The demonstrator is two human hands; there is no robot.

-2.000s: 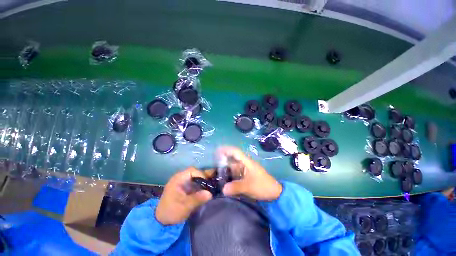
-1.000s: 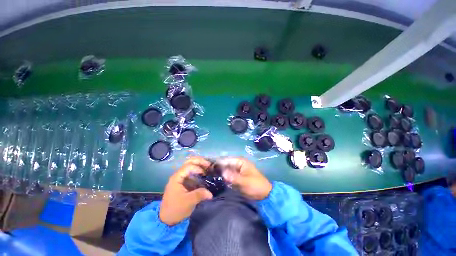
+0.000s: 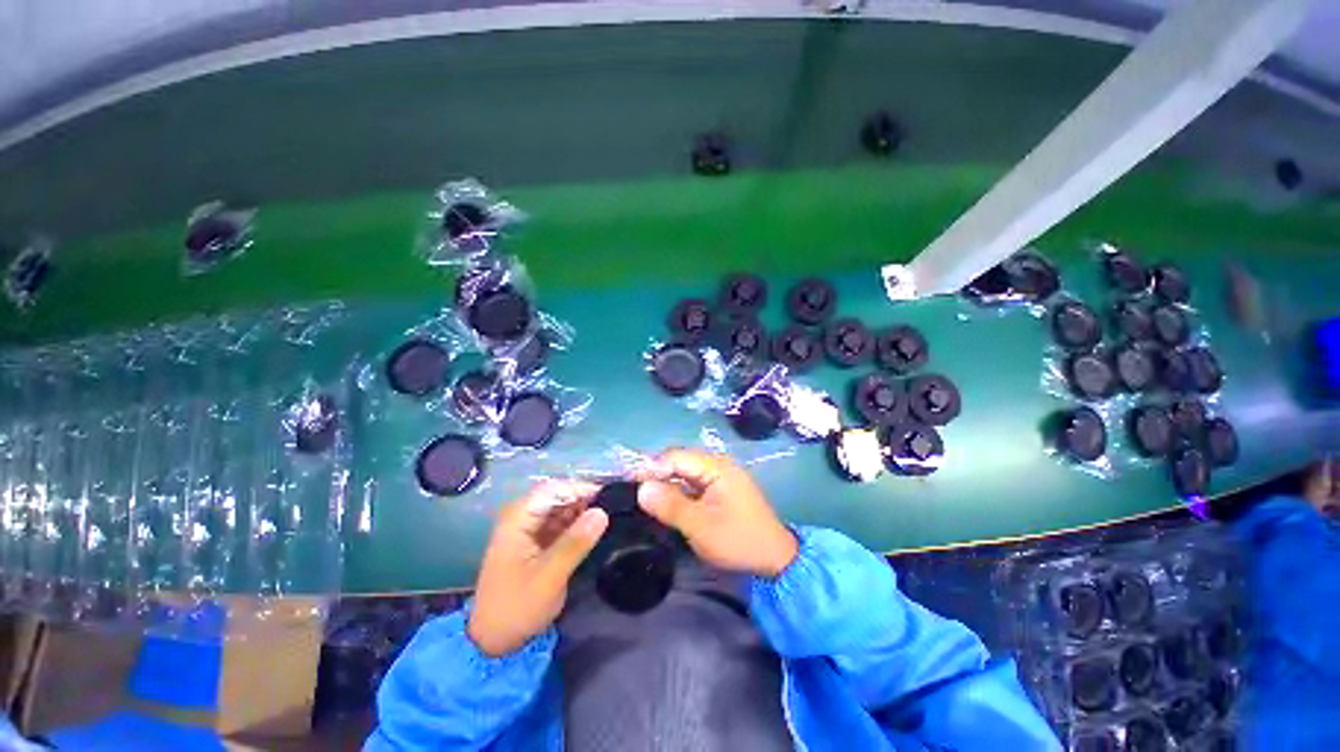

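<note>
My left hand point(image 3: 532, 566) and my right hand point(image 3: 720, 514) meet at the bench's front edge, above my lap. Both hold a black round unit point(image 3: 636, 570) between thumbs and fingers; its round face hangs below the fingertips. Clear film shows at the fingertips. Black discs, several on clear film, lie left of centre, one of them a smooth disc point(image 3: 450, 464). Hubbed black discs point(image 3: 932, 398) cluster right of centre. White and yellowish squares point(image 3: 858, 454) lie on or beside discs there.
A clear blister tray point(image 3: 162, 456) covers the left bench. A white post point(image 3: 1088, 162) slants down at the right. More discs lie far right. A filled tray point(image 3: 1132, 646) is below the edge. A neighbour's blue sleeve point(image 3: 1293, 602) is at the right rim. A cardboard box point(image 3: 272, 669) is low left.
The view has shifted, so the bench items sit further left. The black unit has tilted down and shows its round face below my fingers. My hands still meet around it.
</note>
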